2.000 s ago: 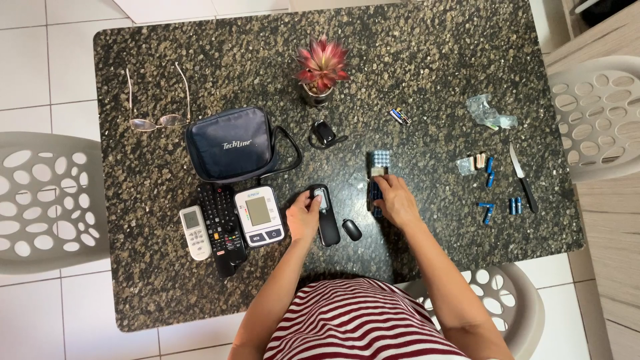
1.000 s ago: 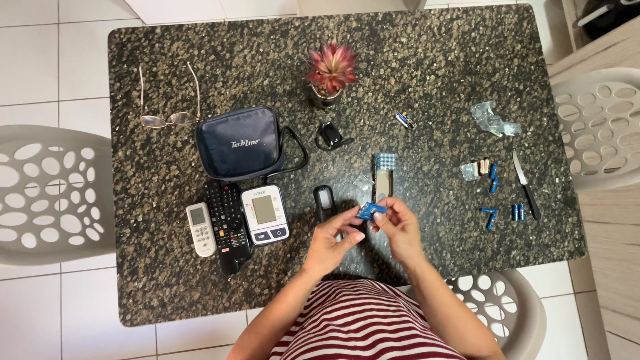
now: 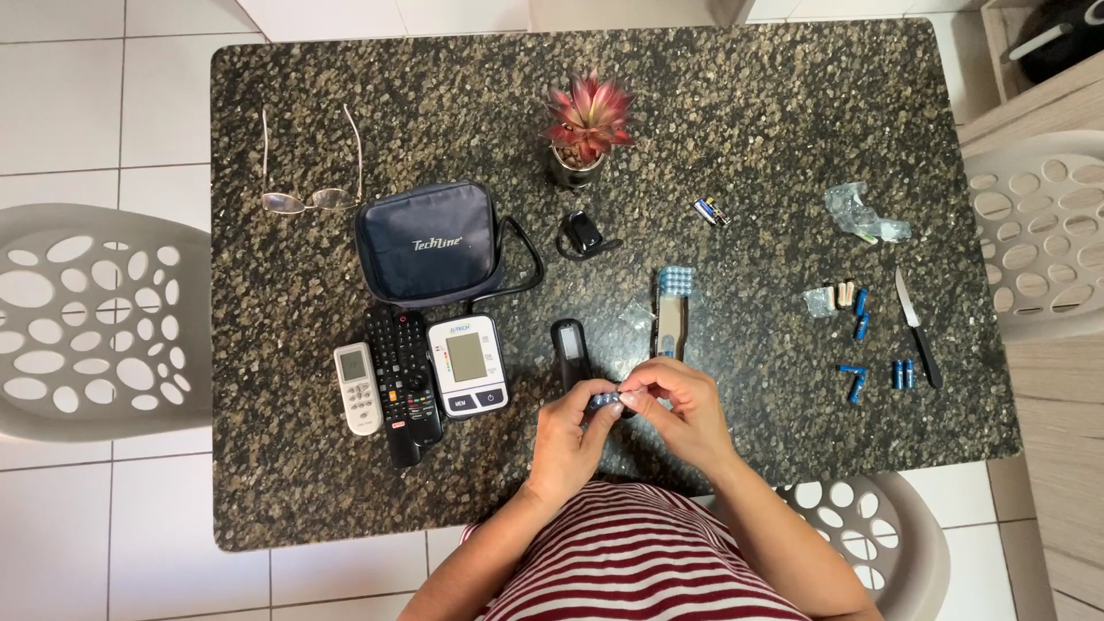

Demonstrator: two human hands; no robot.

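Both hands meet near the table's front edge. My left hand [image 3: 571, 435] grips a small blue wrapped pack of batteries [image 3: 606, 399]; the fingertips of my right hand [image 3: 681, 412] pinch its right end. Just beyond my left hand lies a black remote control [image 3: 570, 349] with a light rectangle at its top. Beyond my right hand is a long card battery package [image 3: 671, 323] with blue-patterned cells or print at its far end. A scrap of clear plastic [image 3: 638, 316] lies between the remote and the package. Something dark under the hands is mostly hidden.
Left are a blood pressure monitor [image 3: 469, 366], black remotes [image 3: 401, 375], a white remote [image 3: 358, 388], a zipped case [image 3: 429, 243] and glasses [image 3: 309, 202]. Behind stand a potted plant [image 3: 584, 129] and a black clip device [image 3: 582, 231]. Right are loose blue batteries [image 3: 903, 374] and a knife [image 3: 916, 328].
Two seconds ago my left hand was at the black remote and my right hand at the battery package. Both have since come together around the small blue pack.
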